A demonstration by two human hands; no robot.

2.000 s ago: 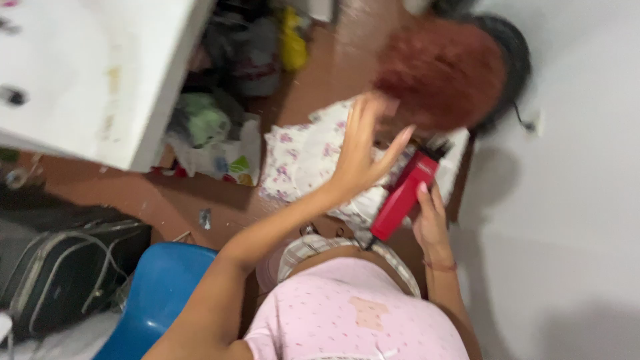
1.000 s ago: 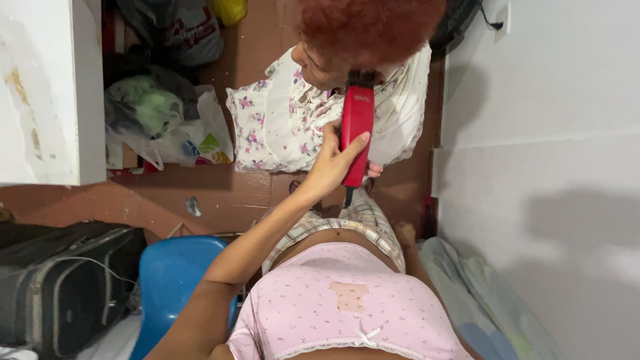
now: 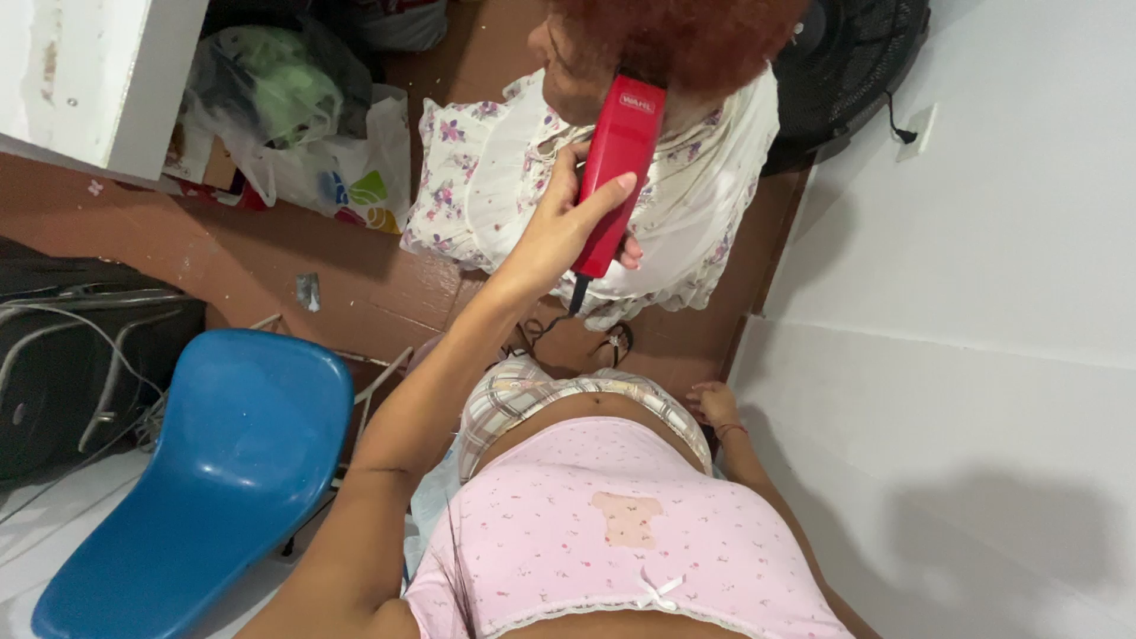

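My left hand (image 3: pixel 568 209) is closed around a red Wahl electric hair clipper (image 3: pixel 619 169), thumb on top and fingertips beneath. The clipper's head meets the short reddish hair (image 3: pixel 701 40) at the side of a seated person's head, and its black cord (image 3: pixel 579 293) hangs from the lower end. Over that person's shoulders lies a white floral garment or cloth (image 3: pixel 497 195). Low beside my right hip hangs my right hand (image 3: pixel 713 404), its fingers loosely bent; whether anything is in it cannot be told.
A blue plastic chair (image 3: pixel 257 426) stands at the left, near a black suitcase (image 3: pixel 80 355). Plastic bags (image 3: pixel 311 133) lie by a white furniture edge (image 3: pixel 133 98). Behind the person is a black fan (image 3: pixel 852 71), plugged into a wall outlet (image 3: pixel 917 133). A white wall (image 3: pixel 976 266) bounds the right.
Two seconds ago my right hand held the clipper and my left was raised and unoccupied. The clipper has since passed to my left hand and reached the hair; my right hand has dropped beside my hip.
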